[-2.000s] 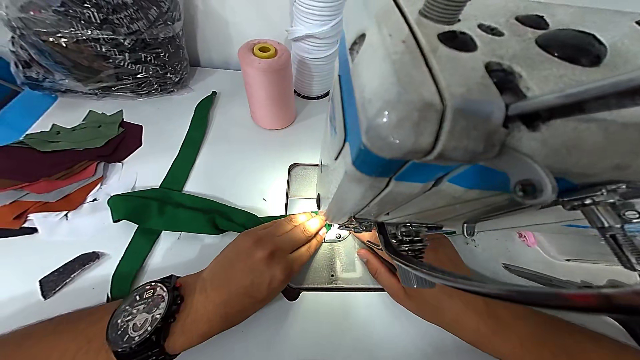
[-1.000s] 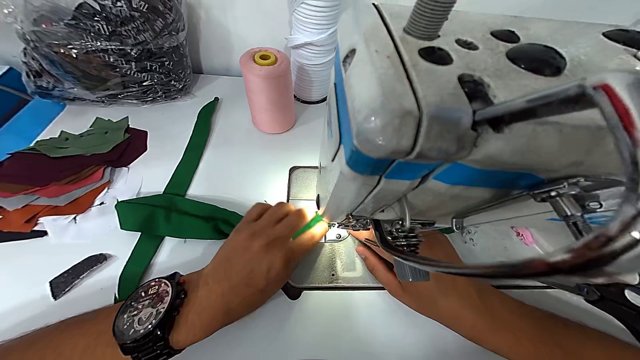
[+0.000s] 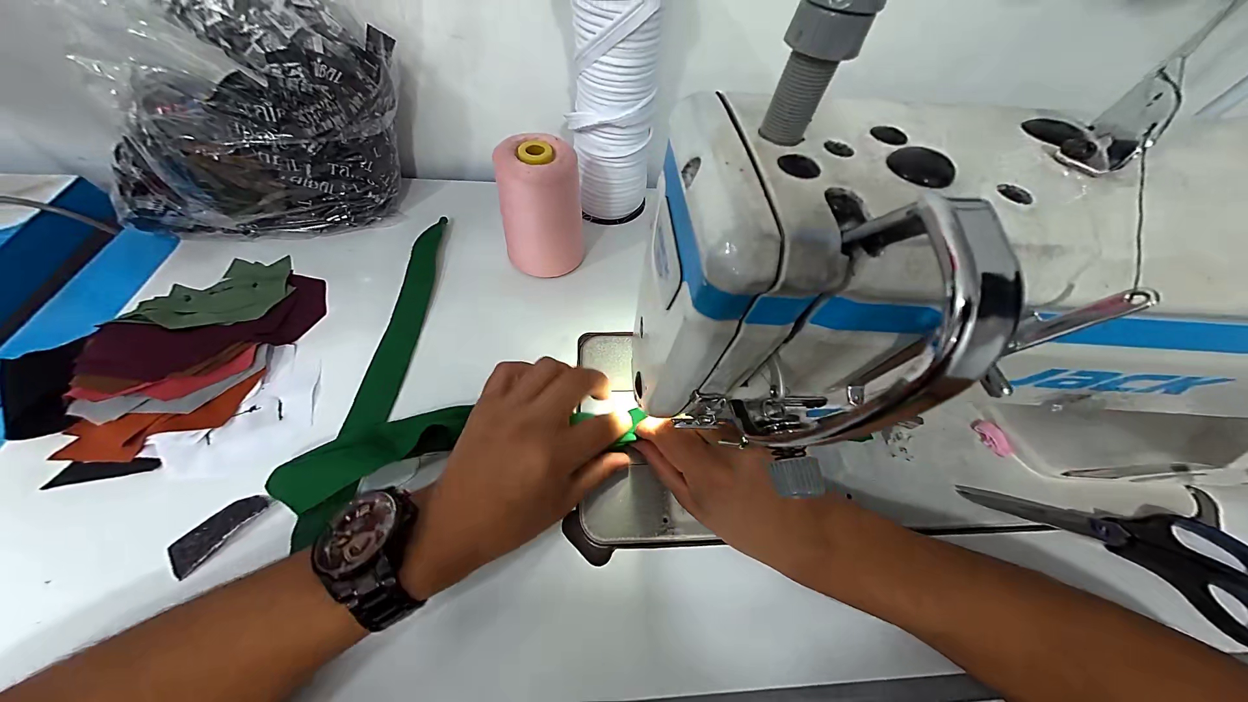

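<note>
A Jack sewing machine (image 3: 858, 273) stands at the right, its lamp lighting the metal needle plate (image 3: 634, 502). My left hand (image 3: 531, 448), with a black wristwatch (image 3: 366, 551) on its wrist, pinches a green fabric strip (image 3: 409, 434) just left of the presser foot. The fingertips of my right hand (image 3: 717, 478) meet the strip's lit end beside my left fingers, and the hand lies partly under the machine head. Another green strip (image 3: 390, 341) runs up the table and crosses the held one. The needle point is hidden.
Fabric scraps (image 3: 185, 361) are piled at the left, near a small dark scrap (image 3: 216, 534). Behind stand a pink thread cone (image 3: 539, 210), a white cord roll (image 3: 614, 117) and a plastic bag of printed labels (image 3: 263, 136). Black-handled scissors (image 3: 1121, 536) lie at the right.
My right hand has moved left, out from the presser foot area to my left fingertips. The green strip's end has come left of the foot. The view has shifted.
</note>
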